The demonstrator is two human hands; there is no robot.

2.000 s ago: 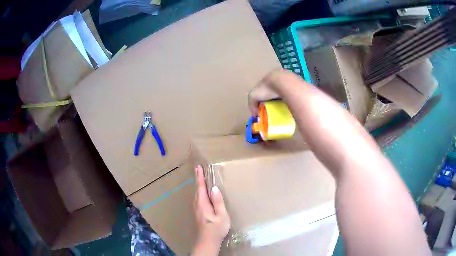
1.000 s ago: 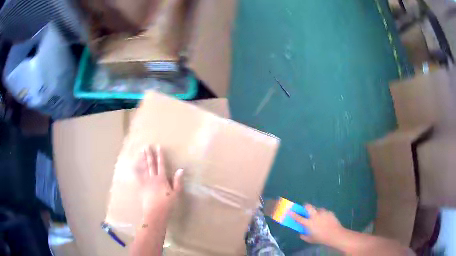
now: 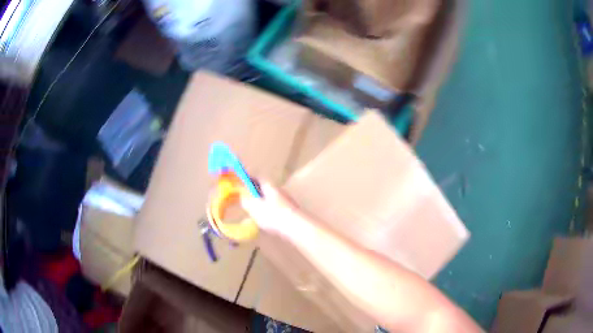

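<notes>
My right hand [image 3: 270,207] is shut on the blue tape dispenser [image 3: 227,160] with its yellow-orange roll, over the large brown carton [image 3: 214,117]; blur hides whether it touches the carton. The dark blue nippers [image 3: 209,247] lie on this carton, partly hidden by the roll. A smaller closed carton [image 3: 383,182] sits on the right part, partly behind my forearm. My left hand is not in view.
A green crate [image 3: 302,84] with brown cardboard stands beyond the cartons. An open carton [image 3: 175,302] is at the bottom left, beside a strapped brown bundle [image 3: 107,234]. More cartons [image 3: 569,266] stand at the lower right. Green floor shows at right.
The view has swung left. My right hand has moved with the dispenser from beside the cartons at lower right to over the large carton. My left hand has left the smaller carton and the view.
</notes>
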